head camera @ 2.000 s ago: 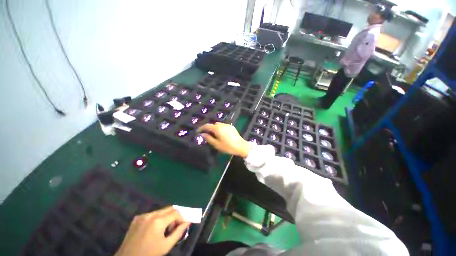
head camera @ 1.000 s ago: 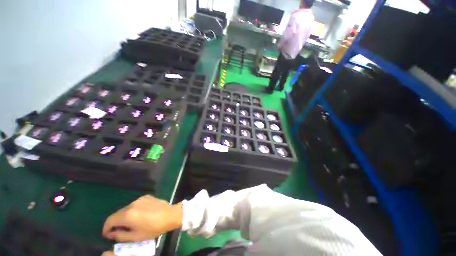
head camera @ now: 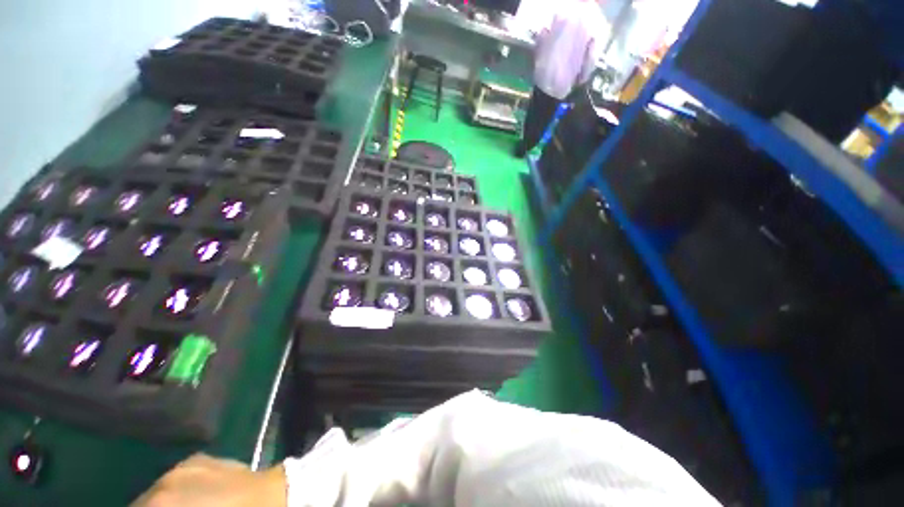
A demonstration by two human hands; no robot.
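My right hand (head camera: 213,483) is at the bottom edge, left of centre, in front of the near foam tray. Its fingers are cut off by the edge, so what it holds cannot be seen. My left hand is out of the picture. The near foam tray (head camera: 124,404) on the green bench holds round watch units with lit screens, such as one lit watch unit (head camera: 147,358). A bright green piece (head camera: 191,358) lies in its front right corner pocket. A white label (head camera: 59,251) lies across its pockets. A lone watch unit (head camera: 26,461) lies on the bench at lower left.
A stack of foam trays (head camera: 416,342) with lit watch units stands right of the bench edge. More trays (head camera: 263,153) and a tray stack (head camera: 238,84) lie farther along the bench. A blue rack (head camera: 634,233) with black trays is at right. A person (head camera: 563,59) stands beyond.
My right hand moved from the near tray's corner down to the bottom edge. My left hand has left the picture. The view has turned right, and the green piece now shows in the corner pocket.
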